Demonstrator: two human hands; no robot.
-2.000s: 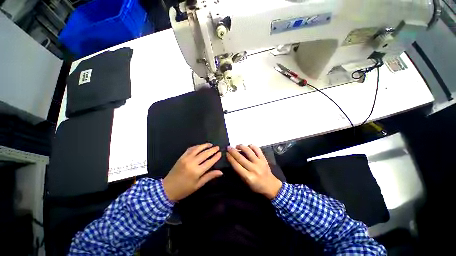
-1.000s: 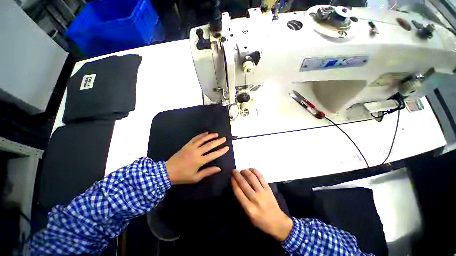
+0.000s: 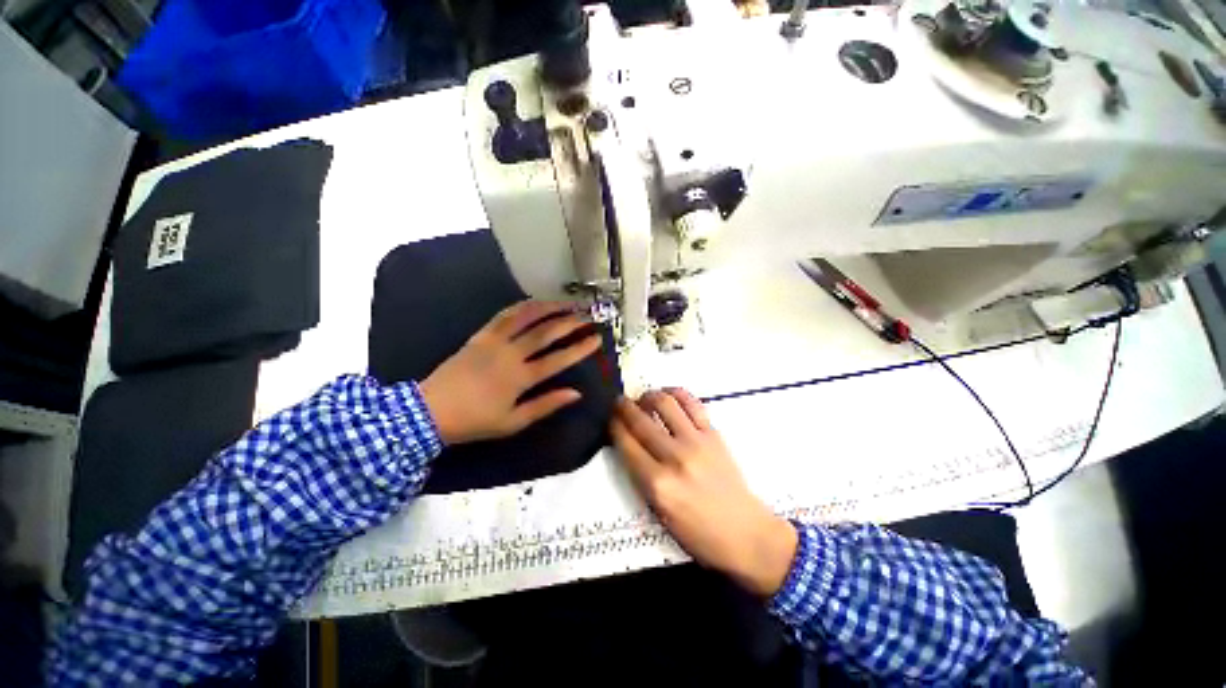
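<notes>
A black fabric panel [image 3: 437, 303] with rounded corners lies on the white table, its right edge at the presser foot and needle [image 3: 608, 316] of the white sewing machine [image 3: 793, 135]. My left hand [image 3: 518, 374] lies flat on the panel, fingers spread, fingertips close to the foot. My right hand [image 3: 692, 470] is at the panel's lower right edge, fingertips together on the edge. Whether it pinches the fabric is hidden. A thin dark strip [image 3: 834, 383] runs along the machine bed towards the panel.
A stack of black panels [image 3: 222, 289] with a white label [image 3: 170, 241] is at the left, a second black pile [image 3: 161, 450] nearer me. A red-and-dark tool [image 3: 861, 303] and black cord [image 3: 988, 417] lie at right. A blue crate [image 3: 256, 61] is beyond. A ruler scale [image 3: 498, 554] runs along the front.
The panel has moved forward under the foot, and both hands have moved forward with it towards the machine. The ruler scale now shows below the panel. The camera view has shifted.
</notes>
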